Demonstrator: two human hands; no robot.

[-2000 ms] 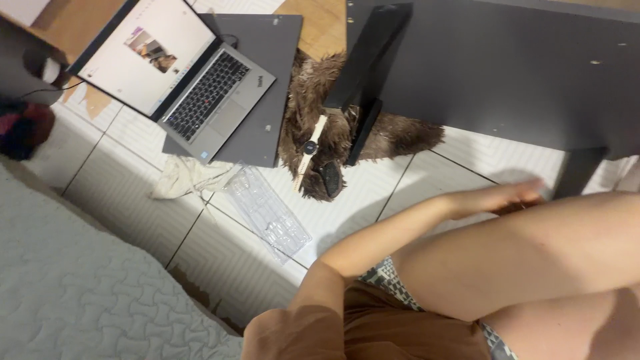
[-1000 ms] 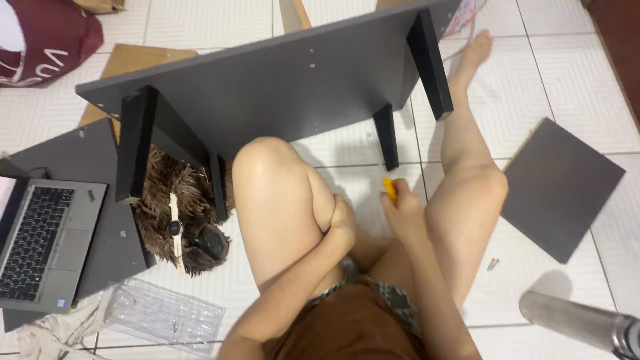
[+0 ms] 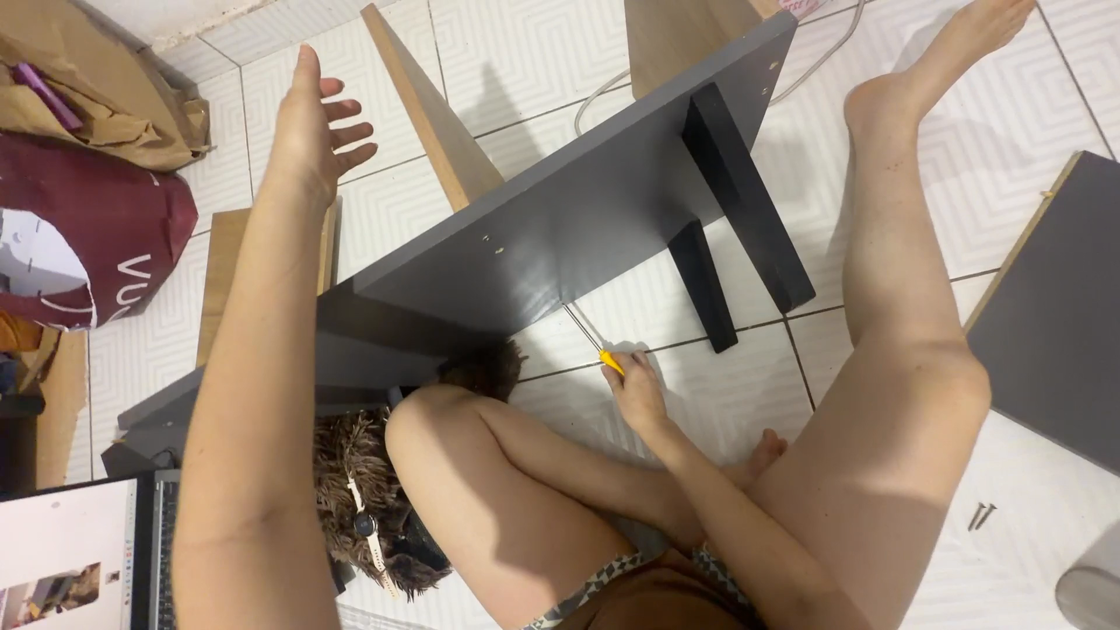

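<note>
My right hand (image 3: pixel 637 394) is closed around the yellow handle of a screwdriver (image 3: pixel 612 361); its shaft points up and left, and its tip is at the lower edge of a dark grey board (image 3: pixel 560 201). Whether the tip touches a screw cannot be told. Black tapered legs (image 3: pixel 752 206) stand out from the board's right part. My left hand (image 3: pixel 317 131) is raised beyond the board's left part, fingers spread, holding nothing. Two screws (image 3: pixel 982 516) lie on the tiles at the lower right.
A smaller grey panel (image 3: pixel 1050 324) lies at right, near a metal bottle (image 3: pixel 1089 586). A laptop (image 3: pixel 79 551), a wristwatch (image 3: pixel 365 523) on brown fur (image 3: pixel 350 455), a maroon bag (image 3: pixel 131 219) and brown paper (image 3: pixel 105 79) are at left. Wooden panels (image 3: pixel 429 114) stand behind the board.
My left hand has left my bent knee and reached up and out to the left. The screwdriver in my right hand now has its tip at the board's edge. The view has shifted.
</note>
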